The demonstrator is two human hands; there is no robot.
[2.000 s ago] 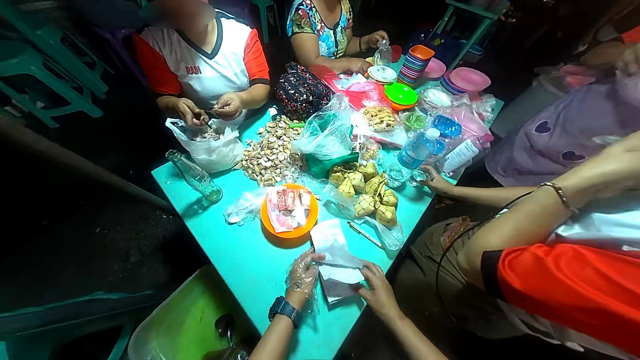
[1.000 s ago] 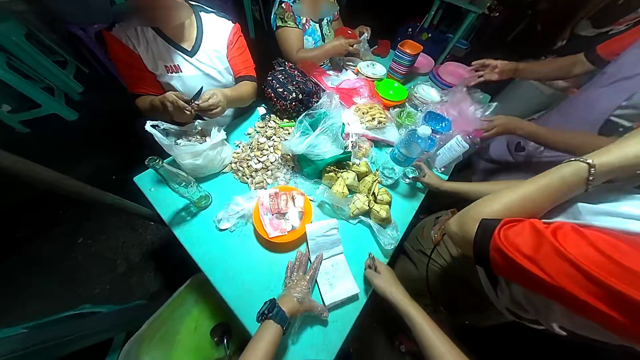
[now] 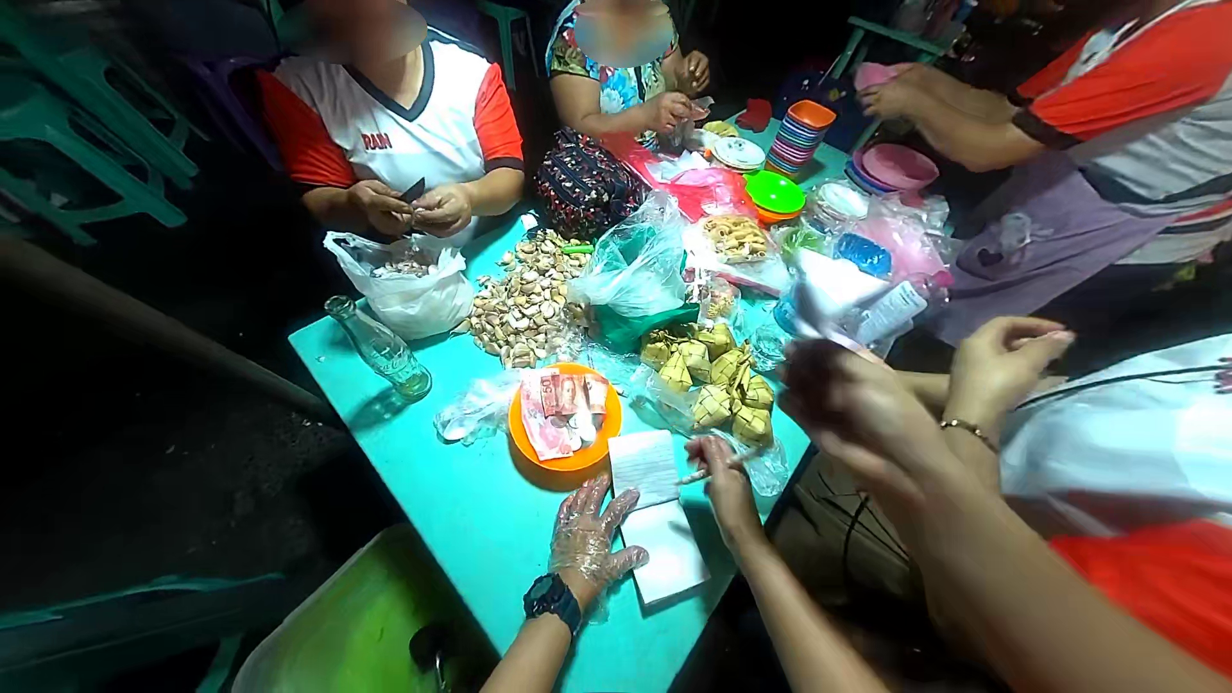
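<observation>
My left hand (image 3: 590, 542), in a clear plastic glove with a dark watch at the wrist, lies spread at the left edge of an open small notepad (image 3: 647, 470), its fingers apart and nothing gripped. Beyond the pad's right edge, my right hand (image 3: 720, 481) holds a pen (image 3: 701, 474) pointed toward the upper page. That page bears ruled lines and some faint writing; the lower page looks white. An orange plate (image 3: 526, 438) with banknotes (image 3: 566, 397) on it stands just above my left hand. Woven leaf rice pouches (image 3: 713, 406) lie on plastic above my right hand.
A glass bottle (image 3: 385, 351) stands at the table's left edge, near peeled-looking cloves (image 3: 527, 306) in a pile and a white plastic bag (image 3: 414, 294). A co-worker's blurred forearm (image 3: 953, 500) reaches in close at right. A green basin (image 3: 356, 616) is below left.
The pen was not plainly seen in my right hand one second ago; now it is at the pad. A co-worker's arm at right has risen over the table's edge with something white.
</observation>
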